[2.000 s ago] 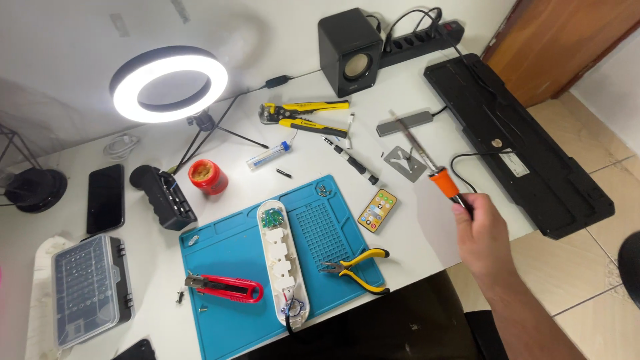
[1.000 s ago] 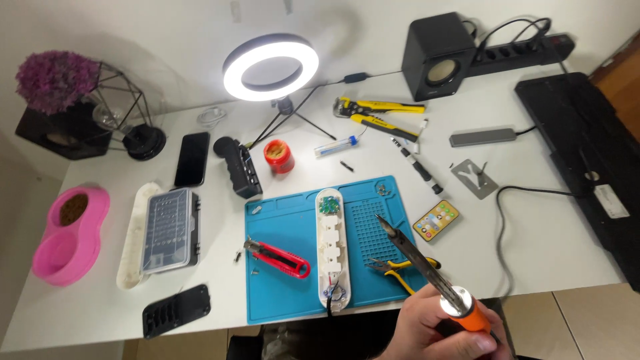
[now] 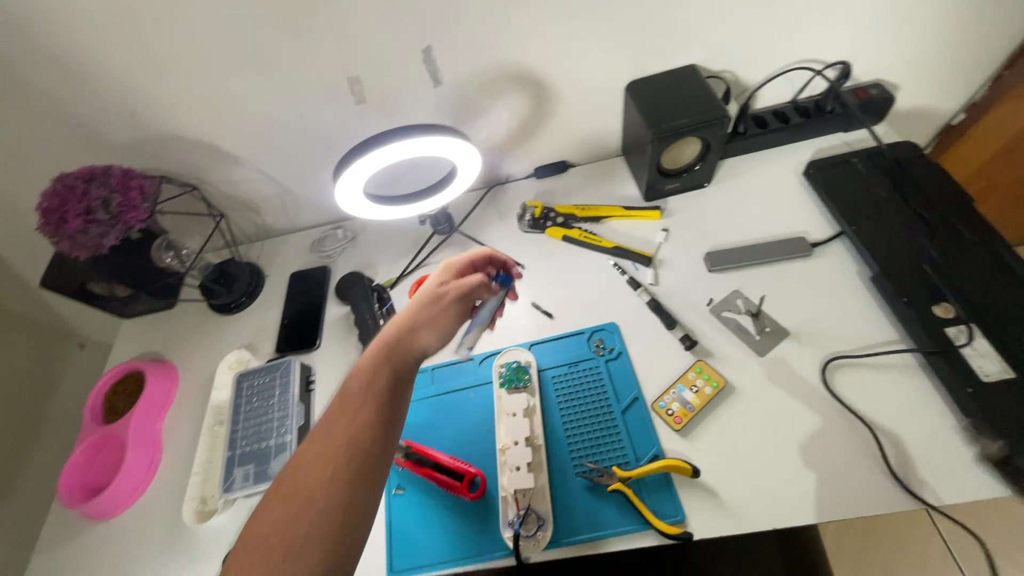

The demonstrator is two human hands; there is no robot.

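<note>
My left hand reaches over the desk from the lower left and grips a clear tube with a blue cap, tilted above the back edge of the blue work mat. My right hand is out of view. On the mat lies an open white elongated housing with a green circuit board at its far end and wires at its near end. A red utility knife is left of it, and yellow-handled pliers are to its right. Behind my hand, a red container is mostly hidden.
A lit ring lamp, wire strippers, a precision screwdriver and a speaker stand or lie behind. Right are a remote, metal plate and keyboard; left, a phone, parts case and pink bowl.
My left hand has come into view and picked up the blue-capped tube, which lay on the desk. My right hand, earlier holding a soldering iron, has left the view with it.
</note>
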